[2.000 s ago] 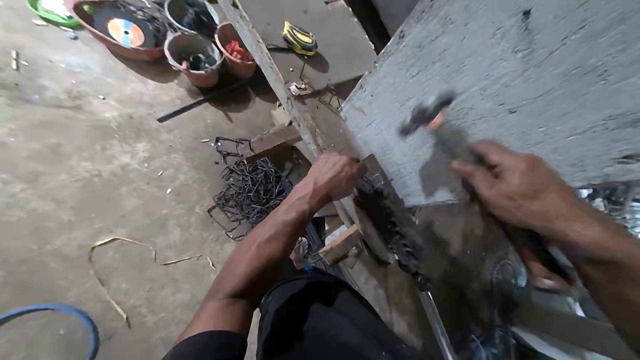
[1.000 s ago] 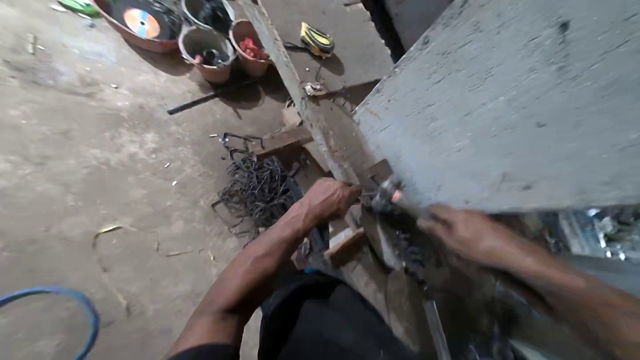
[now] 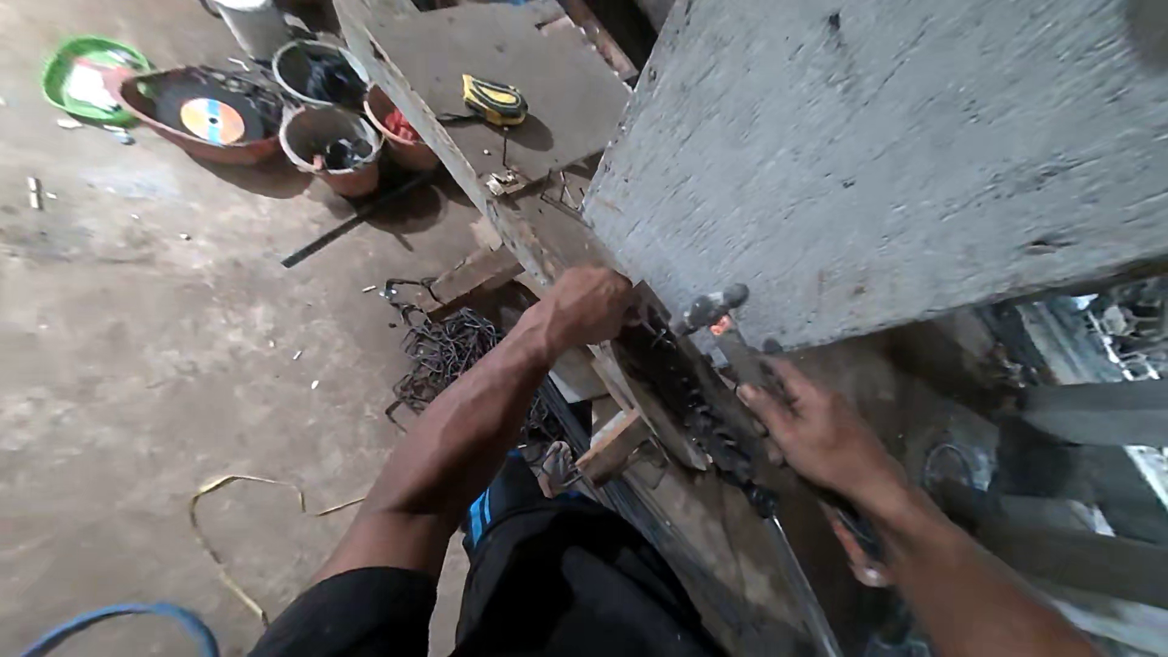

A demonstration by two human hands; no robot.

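My right hand grips the handle of a ball-peen hammer, whose head is over the upper part of a dark metal jig with several short prongs. The jig lies along a wooden bench plank, and a long metal bar extends from its lower end. Closed at the jig's upper end is my left hand; its fingertips are at a thin piece that looks like wire, mostly hidden by the fingers. A heap of bent metal rods lies left of the bench, partly behind my left forearm.
A yellow and black tape measure rests on the board beyond my left hand. Small buckets and a reddish basin with a disc stand on the floor. A large grey panel rises at the right. A blue hose lies lower left.
The hammer was raised over the grey panel two seconds ago, then came down to the jig; its head is now slightly off it. My left hand remains at the jig's upper end.
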